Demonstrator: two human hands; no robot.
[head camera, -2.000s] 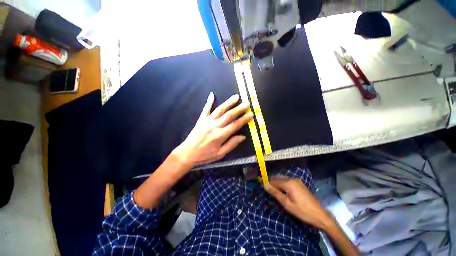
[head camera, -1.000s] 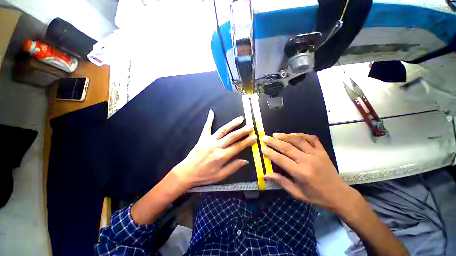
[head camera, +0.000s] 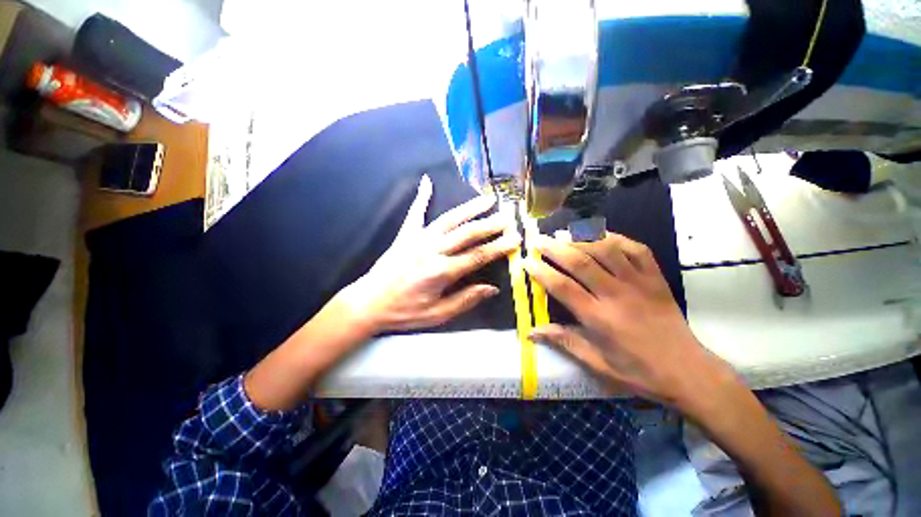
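Note:
The dark garment panel (head camera: 303, 232) lies on the white machine bed and runs under the head of the sewing machine (head camera: 626, 96). Two narrow yellow stripes (head camera: 527, 303) run from the needle area towards the front edge, one hanging slightly over it. My left hand (head camera: 419, 268) lies flat on the panel, fingers spread, its fingertips at the left stripe. My right hand (head camera: 616, 313) presses on the cloth with bent fingers, fingertips on the right stripe close to the presser foot area. Glare and metal parts hide the needle.
Red-handled thread snips (head camera: 770, 237) lie on the bed to the right. A phone (head camera: 131, 168), a red-and-white can (head camera: 84, 96) and a black cylindrical container (head camera: 126, 56) are at left. Grey cloth (head camera: 798, 444) is heaped at lower right. Dark cloth hangs at left.
My right hand has come up from the loose stripe end near the lap onto the cloth. Both hands and the panel have moved forward towards the needle, baring the bed's front edge.

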